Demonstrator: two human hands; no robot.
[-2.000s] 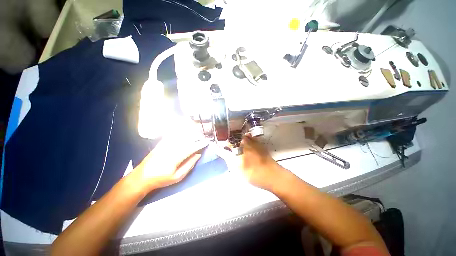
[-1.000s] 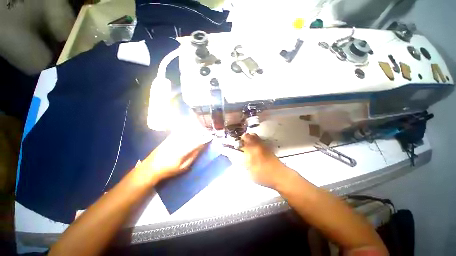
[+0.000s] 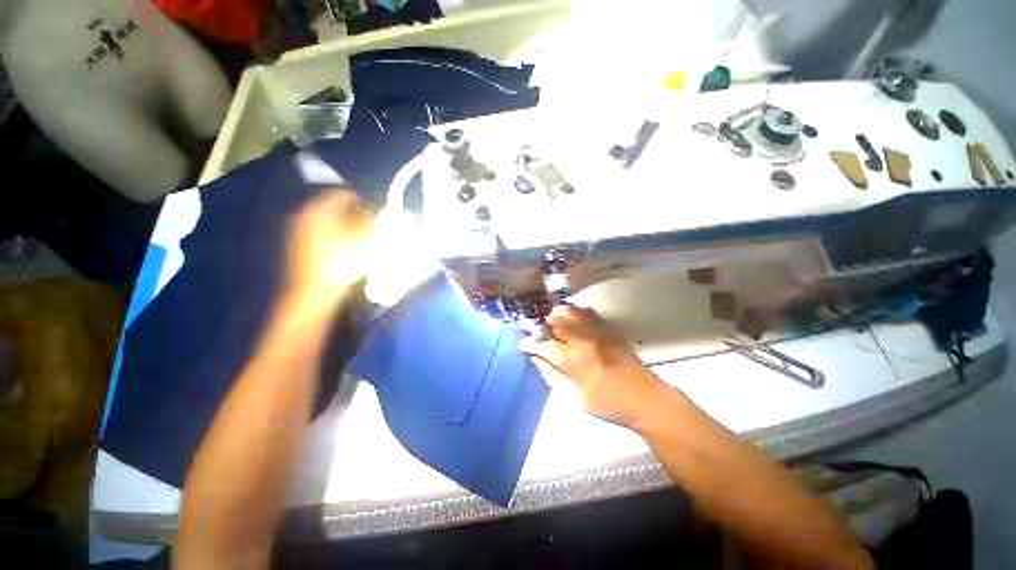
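A blue cloth panel (image 3: 457, 390) with a dark curved line lies under the machine head and hangs towards the table's front edge. The needle area (image 3: 524, 312) is partly hidden by my fingers and glare. My right hand (image 3: 585, 356) has its fingertips at the presser foot, on the panel's right edge. My left hand (image 3: 329, 239) is blurred and overexposed, left of the lamp (image 3: 390, 251), over the dark navy panels (image 3: 212, 312). Whether it grips cloth cannot be told.
The white sewing machine (image 3: 668, 167) spans the back. Thread snips (image 3: 780, 363) lie right of my right hand. A cream tray (image 3: 251, 123) with navy cloth stands behind, a dress form (image 3: 111, 89) at far left. Dark clutter (image 3: 947, 312) is at right.
My left hand has left the needle area and moved back and left over the navy panels. The blue panel now shows much more widely in front of the machine. My right hand remains by the needle.
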